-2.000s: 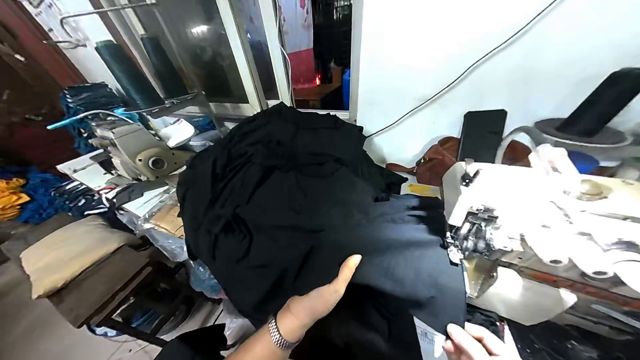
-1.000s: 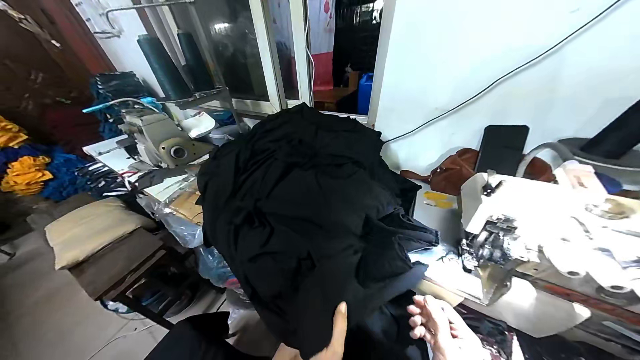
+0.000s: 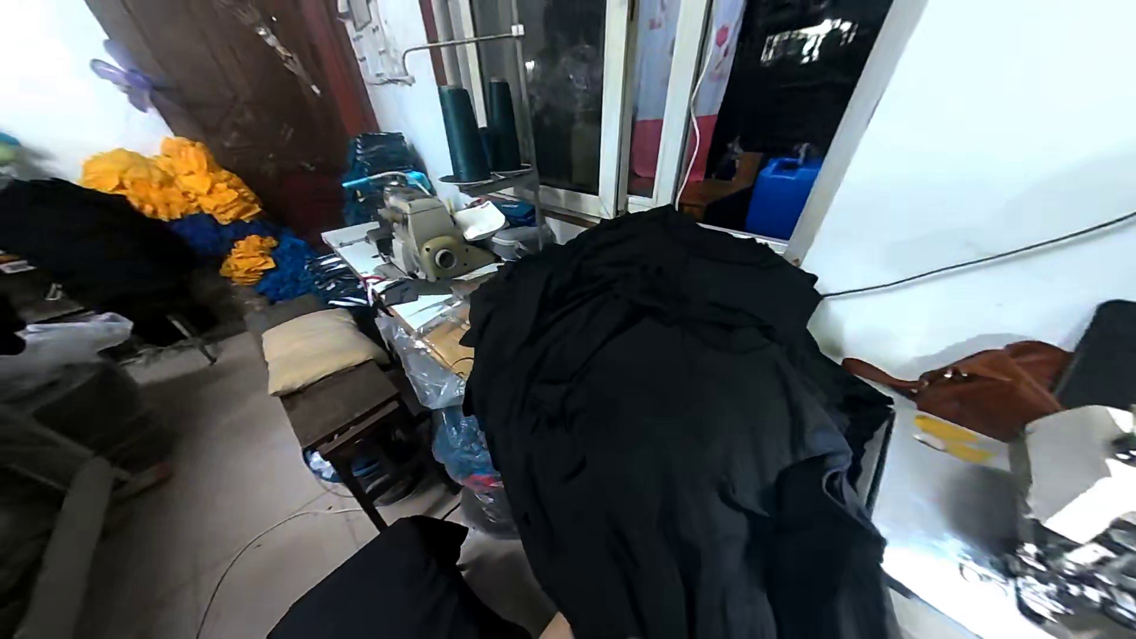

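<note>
A large heap of black fabric (image 3: 657, 382) fills the middle of the head view and hangs down past the bottom edge. Only a small piece of my left hand (image 3: 557, 627) shows at the bottom edge, against the left side of the cloth; its fingers are hidden. My right hand is out of the picture. Close to the heap on the right is part of a white sewing machine (image 3: 1069, 461), with its metal parts at the lower right corner.
A brown bag (image 3: 1003, 386) lies by the wall, behind a yellow piece (image 3: 954, 438). At left stand another sewing machine (image 3: 422, 232), thread cones (image 3: 464, 133) and a stool with a cushion (image 3: 318, 346). Orange and blue cloth piles (image 3: 191, 182) lie farther back.
The view has swung to the left. My right hand, seen before at the cloth's lower right, has left the picture, and my left hand has dropped to the bottom edge.
</note>
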